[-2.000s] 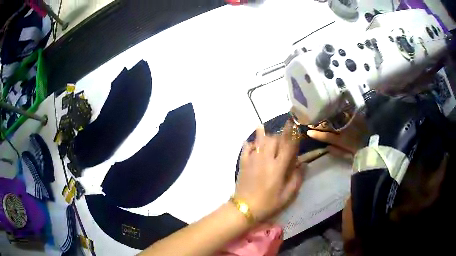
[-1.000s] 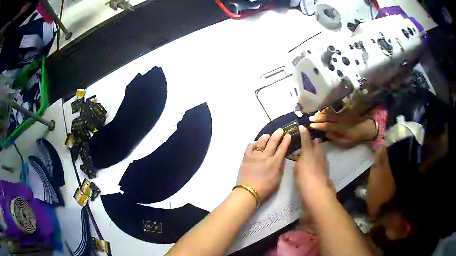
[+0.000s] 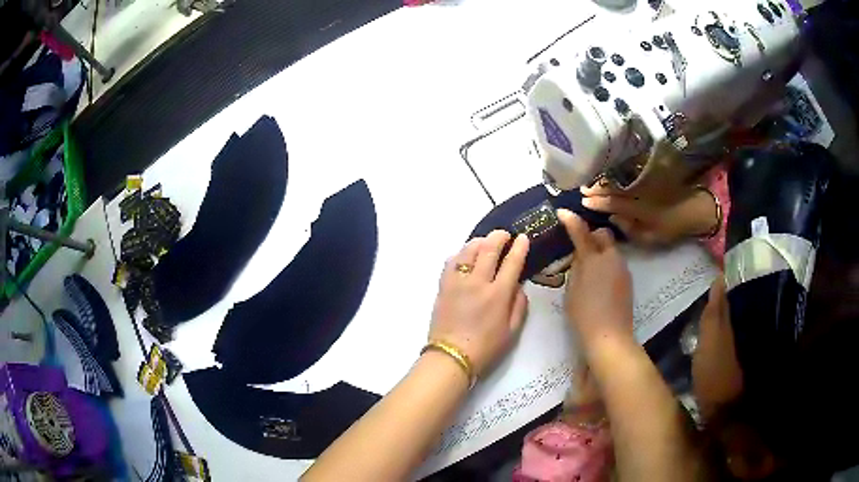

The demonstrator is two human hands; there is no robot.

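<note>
A dark curved panel lies under the needle end of the white sewing machine. A small black woven label with gold marking lies flat on it. My left hand, with a ring and gold bracelet, holds the panel and label with its fingertips from the left. My right hand, slightly blurred, has its fingertips on the panel just right of the label. What lies under the fingertips is hidden. Another person's hand touches the panel's right part, beside the needle area.
Dark curved panels lie left on the white table; the lowest panel bears a label. A heap of loose labels lies at the seam. A purple machine part and green basket are far left. Pink cloth shows below.
My right hand has come in from below onto the panel. My left hand has shifted left of the needle area, and the label now shows between the hands. The view has shifted slightly.
</note>
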